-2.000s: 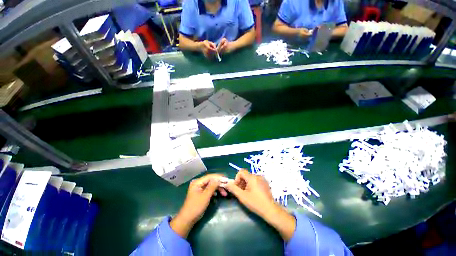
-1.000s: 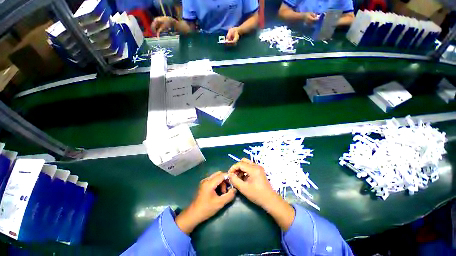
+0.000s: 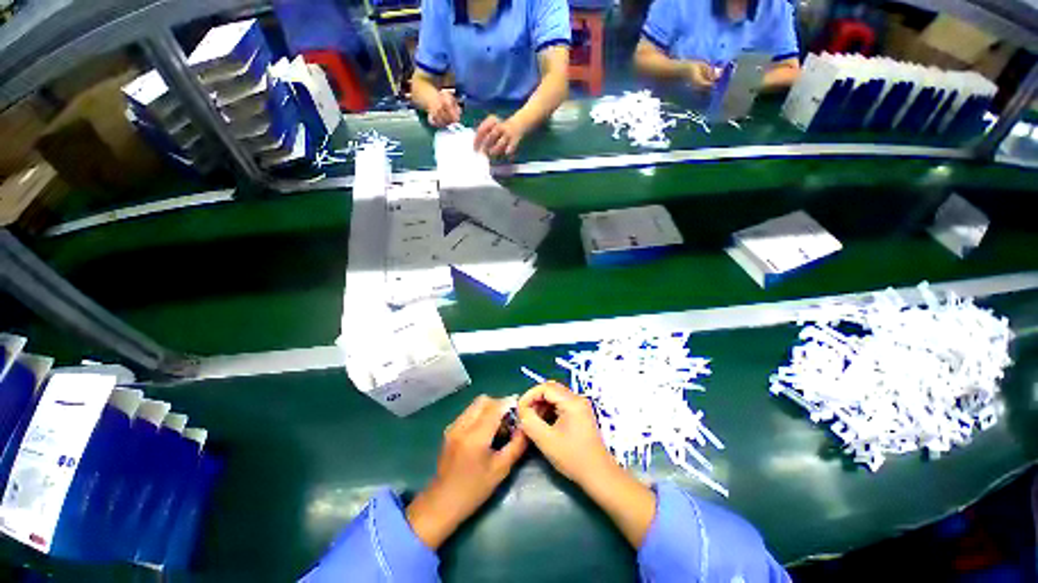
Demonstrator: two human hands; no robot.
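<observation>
My left hand [image 3: 476,456] and my right hand [image 3: 563,430] meet at the fingertips above the dark green bench. A small pale piece with a dark part shows between the fingers [image 3: 511,423]; most of it is hidden. The near pile of white pieces [image 3: 643,399] lies just right of my right hand. A thin strip sticks out at its upper left edge. The main pile of white pieces [image 3: 899,370] lies farther right.
A long white stop bar [image 3: 367,245] crosses the belt [image 3: 683,279], with a carton [image 3: 412,364] at its near end. Waiting cartons [image 3: 492,253] overlap beside it; others [image 3: 629,231] lie right. Stacked cartons [image 3: 120,484] lean at left. Two workers [image 3: 501,57] are opposite.
Cartons on the belt have moved left towards the bar. The worker opposite now has hands at a white carton by the far rail. My hands remain together, with small finger shifts.
</observation>
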